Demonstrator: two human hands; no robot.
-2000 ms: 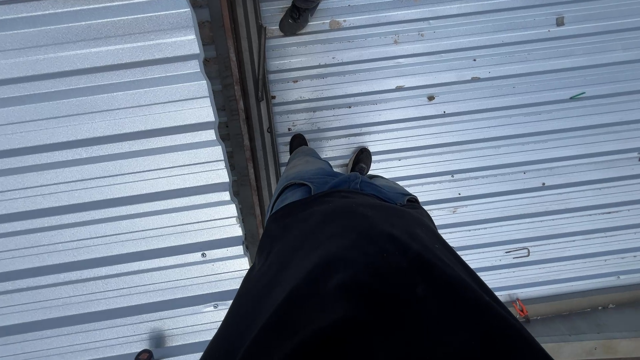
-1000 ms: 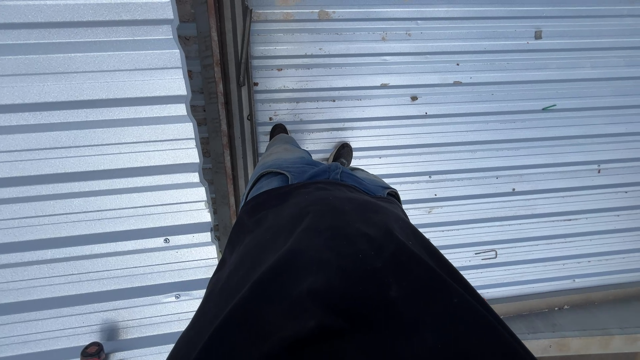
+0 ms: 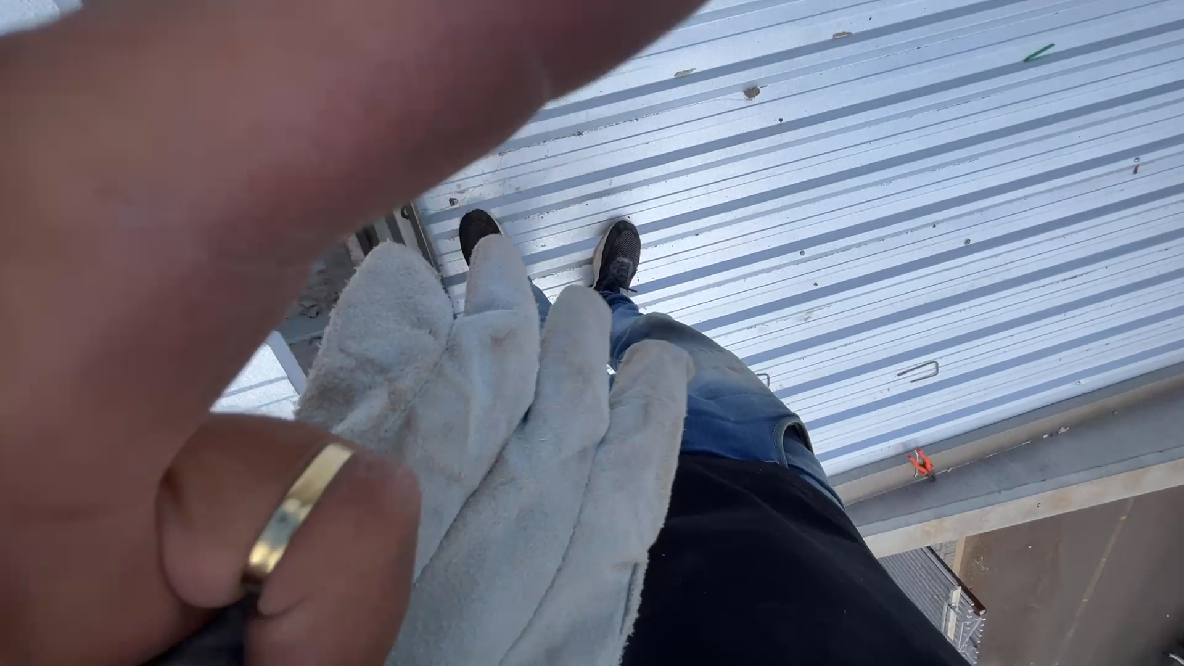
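Note:
My left hand (image 3: 213, 305), bare and very close to the camera, fills the left side of the view. A gold-coloured ring (image 3: 296, 513) circles one curled finger. Beside and behind this finger is a pale, fuzzy work glove (image 3: 518, 435), its fingers pointing up the view. Whether the left hand grips the glove is hidden. Nor does the view settle whether my right hand is inside it; no bare part of that hand shows. Beyond the glove are my blue jeans (image 3: 721, 388), dark shoes (image 3: 618, 254) and black top (image 3: 758, 564).
My feet stand on ribbed metal roof sheeting (image 3: 888, 203). A bent wire (image 3: 919, 372) and a green strip (image 3: 1038, 53) lie on it. An orange object (image 3: 920, 464) sits by the metal edge beam (image 3: 1027, 481) at the right. Past the beam, a lower surface (image 3: 1082, 573) shows.
The bare hand and the pale glove have come into view, close to the camera; neither shows in the earlier frames. The view has tilted, and more of the roof's right edge shows.

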